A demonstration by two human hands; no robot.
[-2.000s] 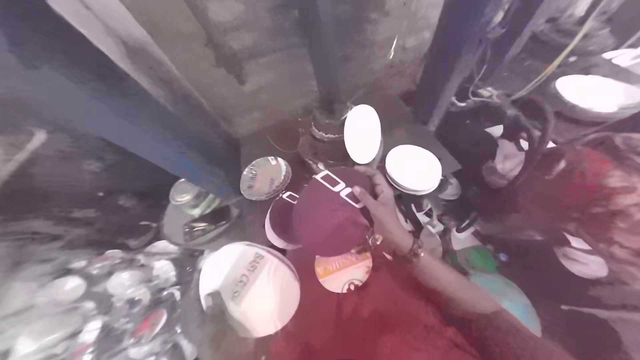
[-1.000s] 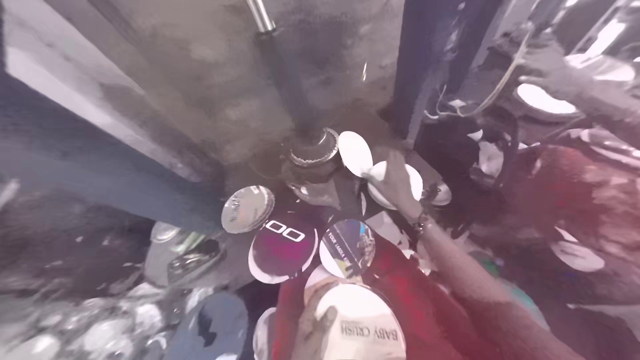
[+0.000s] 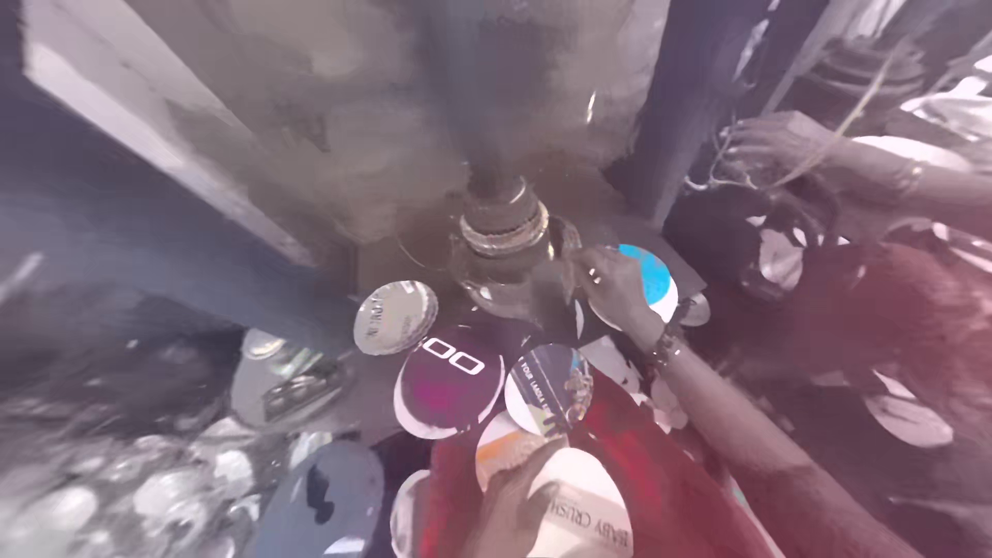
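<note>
My left hand (image 3: 515, 496), at the bottom centre, holds a white printed disc (image 3: 585, 496) by its edge; an orange-and-white disc (image 3: 504, 453) lies just behind it. My right hand (image 3: 612, 283), with a bracelet at the wrist, is at the machine's lower die area and touches a blue-and-white disc (image 3: 655, 279). Whether its fingers grip that disc is unclear. Left of the hand stands the round metal die (image 3: 504, 225) of a press. A purple disc (image 3: 449, 387) and a dark printed disc (image 3: 549, 387) lie before it, with a crimped round plate (image 3: 395, 318) to the left.
Thick machine columns (image 3: 682, 101) rise on both sides. A blue-grey disc (image 3: 322, 500) and a blurred heap of shiny round pieces (image 3: 155, 488) are at lower left. Another person's hand (image 3: 775, 143) is at upper right, near a cable (image 3: 860, 108); red cloth shows at right.
My right hand has moved from the white discs to beside the die. A blue-printed face now shows by it. Another person's arm has come into view at upper right.
</note>
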